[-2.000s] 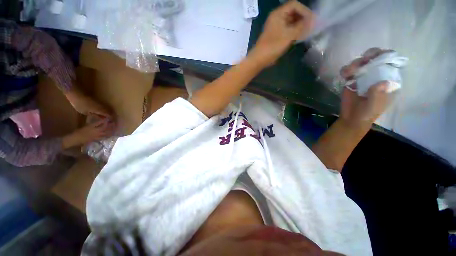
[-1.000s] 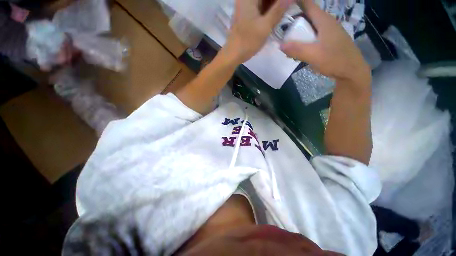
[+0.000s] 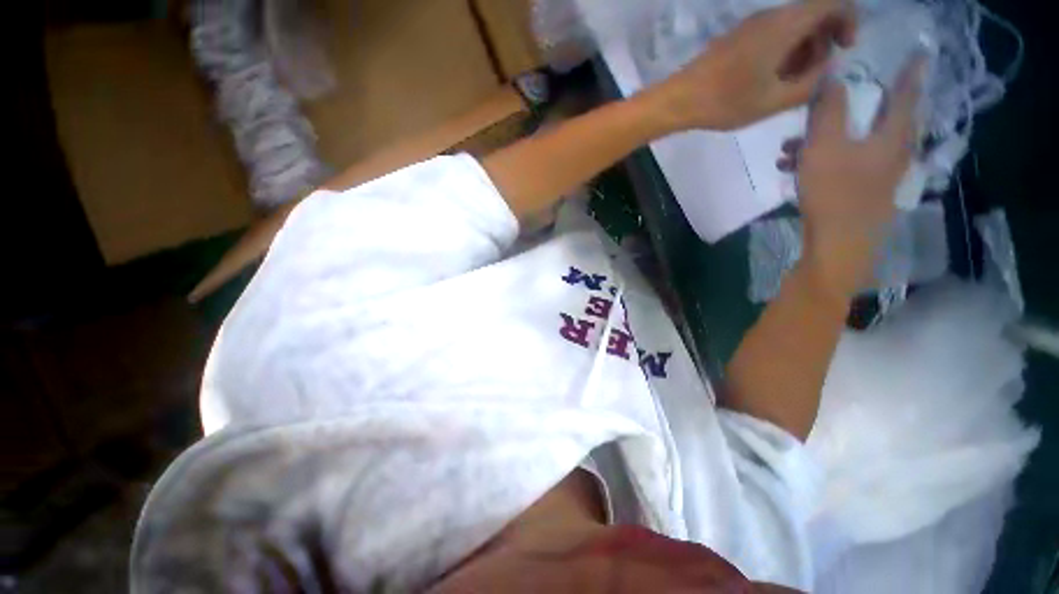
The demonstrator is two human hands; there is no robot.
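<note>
My right hand point(image 3: 854, 174) is at the upper right, with its thumb and fingers around a white power adapter point(image 3: 864, 107). My left hand point(image 3: 772, 64) is just above and left of it, fingers curled close to the adapter. Whether the left fingers hold anything is blurred. Behind the hands lies a tangled pile of white cords and adapters point(image 3: 958, 99). A white paper sheet point(image 3: 726, 180) lies under and left of the hands.
A large heap of cloudy empty poly bags point(image 3: 929, 406) is at the right. Clear textured bags point(image 3: 772, 255) lie near the dark green table's edge. An open brown carton point(image 3: 128, 128) is at upper left, with a row of bagged bundles point(image 3: 261, 128) over it.
The view has turned, so the carton and table sit differently. The second person's hands have left view. My right hand, earlier beside the bag heap, is now by the adapter pile, near my left.
</note>
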